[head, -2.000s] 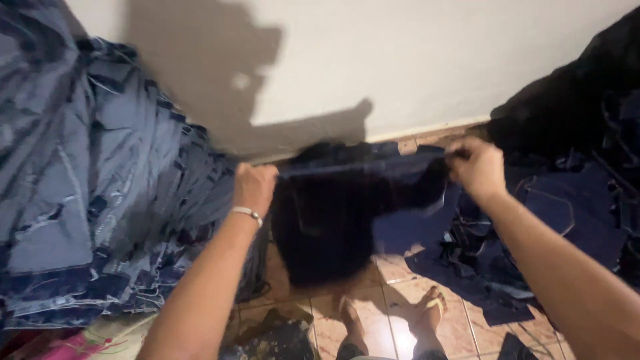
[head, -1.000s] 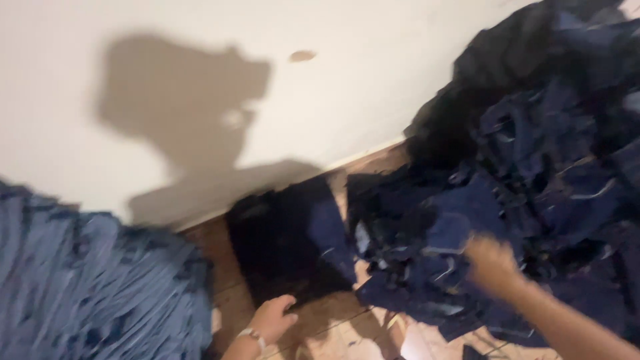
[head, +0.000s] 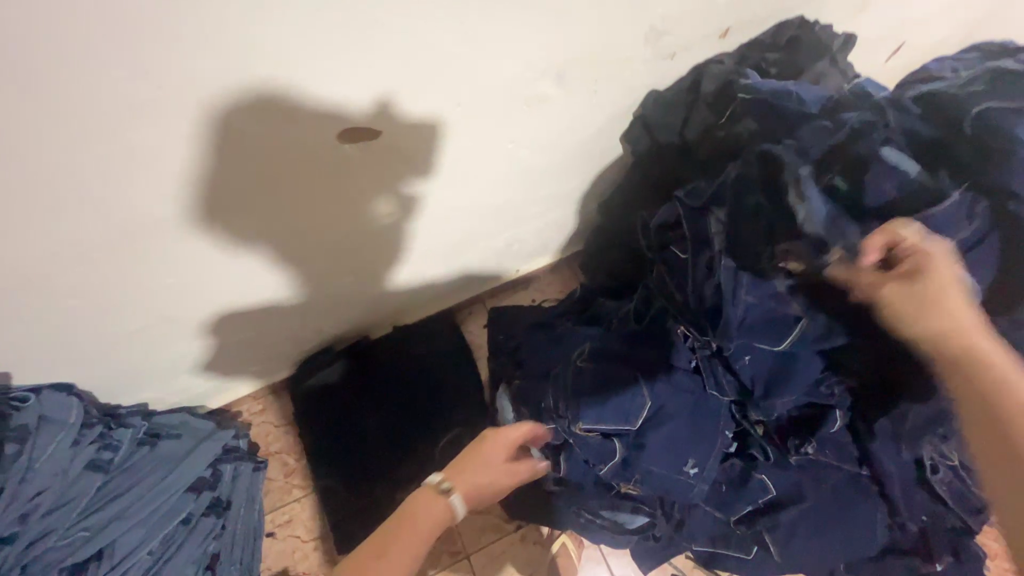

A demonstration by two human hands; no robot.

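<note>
A large heap of dark blue denim pieces [head: 640, 400], some with stitched pockets, spreads over the floor and rises at the right. My right hand [head: 920, 280] is over the upper part of the heap, its fingers bent; blur and dark cloth hide whether it pinches anything. At the heap's left edge is my left hand [head: 504, 464], a white band on its wrist, thumb and fingers slightly apart with no cloth clearly between them. A dark, flat denim piece [head: 392, 424] lies on the tiles just left of the heap, partly behind my left forearm.
A pile of lighter blue denim pieces [head: 128, 488] stands at the lower left. Beyond the cloth rises a white wall [head: 512, 160] bearing a shadow and a small brown mark. Tiled floor [head: 276, 448] shows between the piles.
Two seconds ago both hands held up a dark denim piece; now a dark piece lies on the floor and the hands are apart from it, at the heap. The view has swung right.
</note>
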